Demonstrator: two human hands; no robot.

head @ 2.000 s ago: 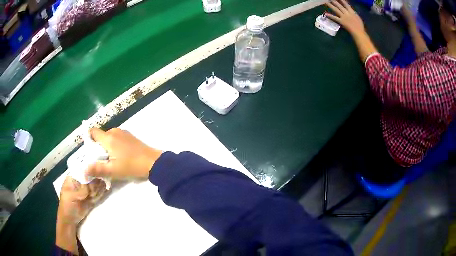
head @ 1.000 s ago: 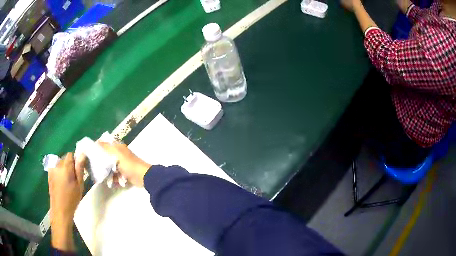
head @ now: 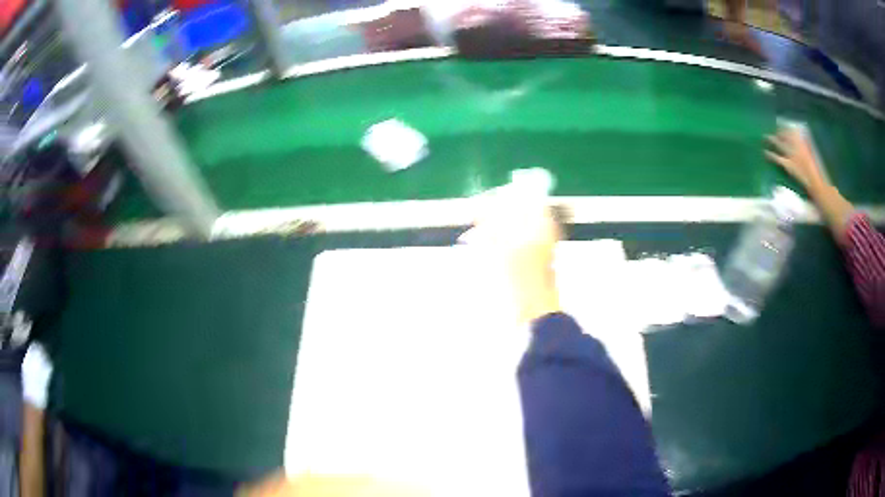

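The picture is blurred. My right hand (head: 534, 254) reaches over the far edge of the white sheet (head: 408, 359), at the conveyor rail. Its fingers are around a white item (head: 497, 215), which looks like the cloth. A rounded white piece (head: 532, 181) shows at the fingertips; whether it is an adapter or cloth, I cannot tell. My left hand (head: 335, 486) is a blurred strip at the bottom edge, mostly cut off, and its grip is hidden. A blurred white shape (head: 679, 288) lies at the sheet's right edge, beside the clear bottle (head: 762, 254).
A blurred white item (head: 395, 145) is on the green conveyor belt (head: 631, 126), beyond the whitish rail (head: 679, 209). A grey post (head: 141, 121) stands at the left. Another person's hand (head: 801, 165) reaches over the belt at right; another person's arm (head: 34, 417) is at far left.
The view has swung left, so the sheet is now central and the bottle farther right. My hands have parted: the right is at the rail, the left at the bottom edge.
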